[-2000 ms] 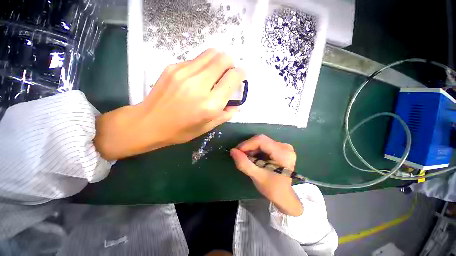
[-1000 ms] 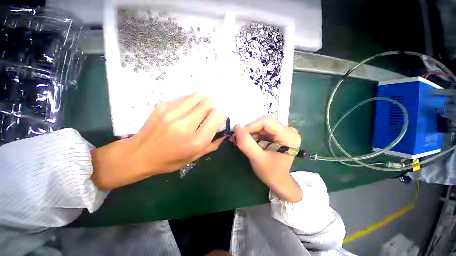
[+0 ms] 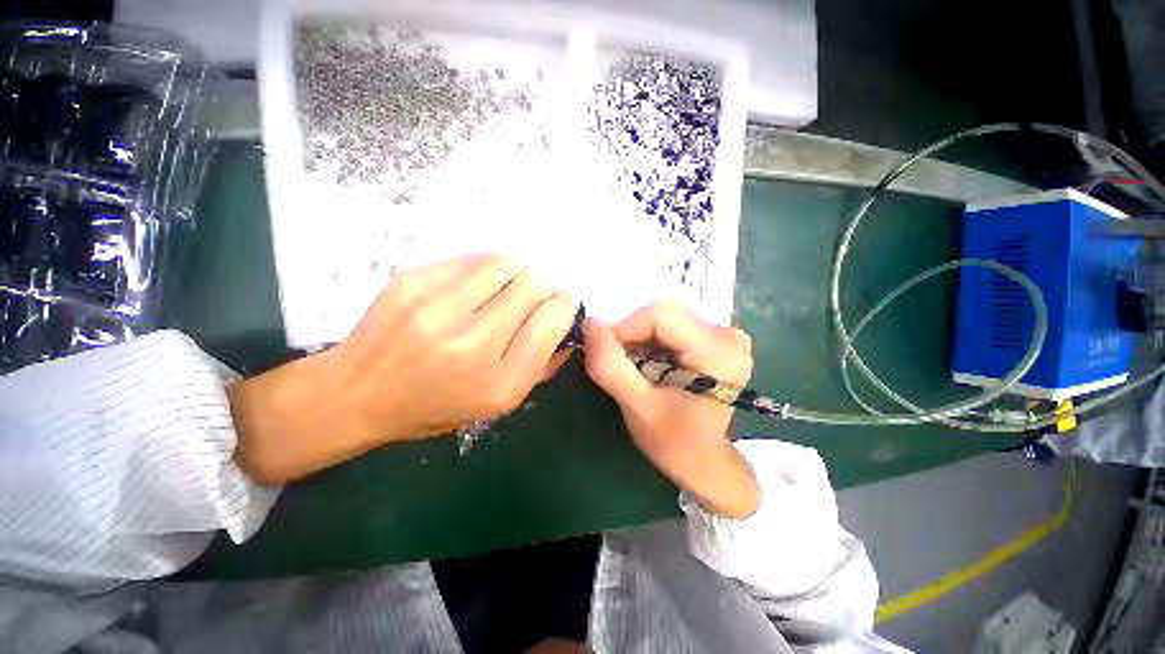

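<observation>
My left hand [image 3: 447,345] is closed on a small black housing [image 3: 576,327], which shows only as a dark edge at the fingertips, above the front edge of the white parts tray [image 3: 735,243]. My right hand [image 3: 677,383] holds the suction pen [image 3: 684,378] like a pencil, its front end at the housing; its tip is hidden by the fingers. The tray's left compartment holds many small grey-brown metal parts [image 3: 383,102]. The right compartment holds many small dark pieces [image 3: 664,141].
A clear blister tray [image 3: 153,192] with dark pockets lies at the left. A blue vacuum pump [image 3: 1048,300] stands at the right, with a clear air hose [image 3: 839,294] looping before it. Scrap bits [image 3: 473,437] lie on the green mat [image 3: 422,511]. A grey-white board [image 3: 786,64] lies behind the tray.
Compared with two seconds ago, my left hand with the housing is lower, and my right hand with the pen has come up to meet it. In the last second the hands have barely moved.
</observation>
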